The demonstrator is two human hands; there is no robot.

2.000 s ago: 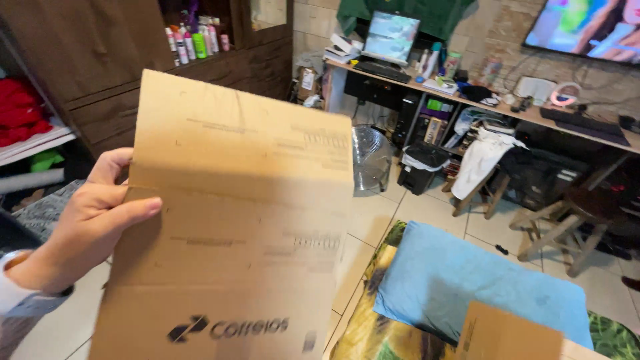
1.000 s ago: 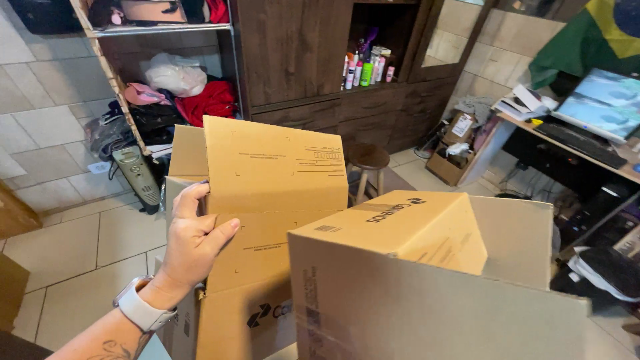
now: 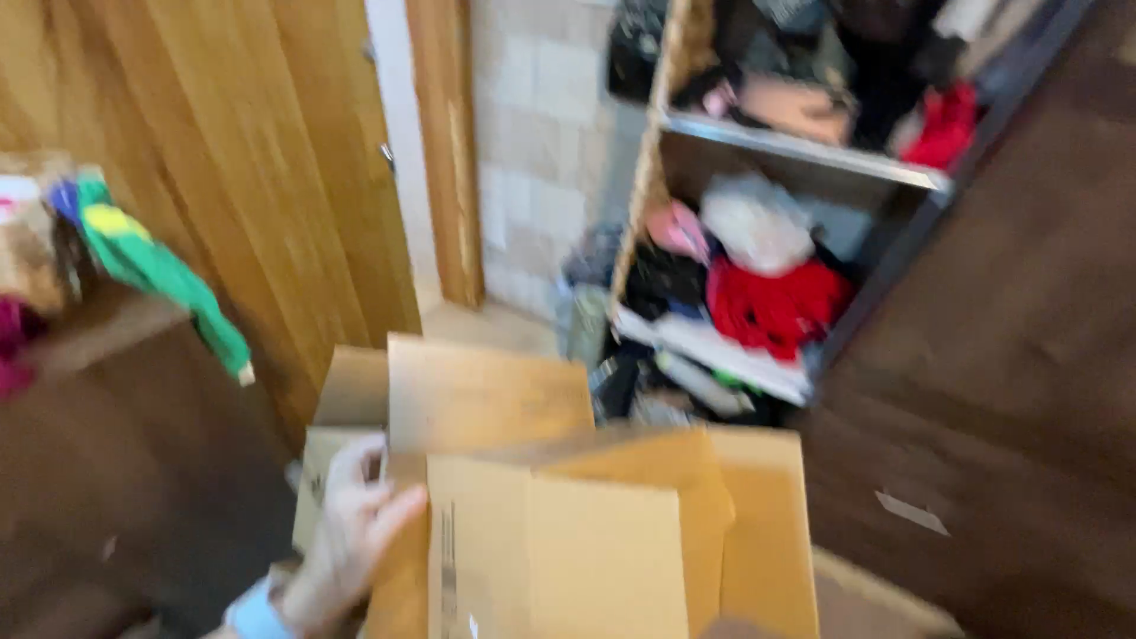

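Observation:
My left hand (image 3: 355, 524), with a light watch band (image 3: 257, 612) at the wrist, grips the left edge of an upright cardboard piece (image 3: 488, 395), thumb in front and fingers behind. Another cardboard box (image 3: 603, 550) with raised flaps stands against it at the lower middle, its front panel overlapping the held piece. Behind my left hand, more cardboard (image 3: 352, 390) shows. At the bottom edge a small blurred patch, perhaps part of my right hand, touches the box; what it does cannot be made out.
A wooden door (image 3: 266, 160) stands ajar at the upper left. A dark cabinet (image 3: 106, 461) with a green cloth item (image 3: 160, 266) on top is at the left. Open shelves (image 3: 799, 155) hold clothes and a white plastic bag (image 3: 756, 222). A dark wooden wardrobe (image 3: 976, 355) fills the right side.
The view has swung left from the desk to the door and shelves. My left hand keeps its grip on the cardboard. The second box, right of the held cardboard one second ago, now overlaps its front.

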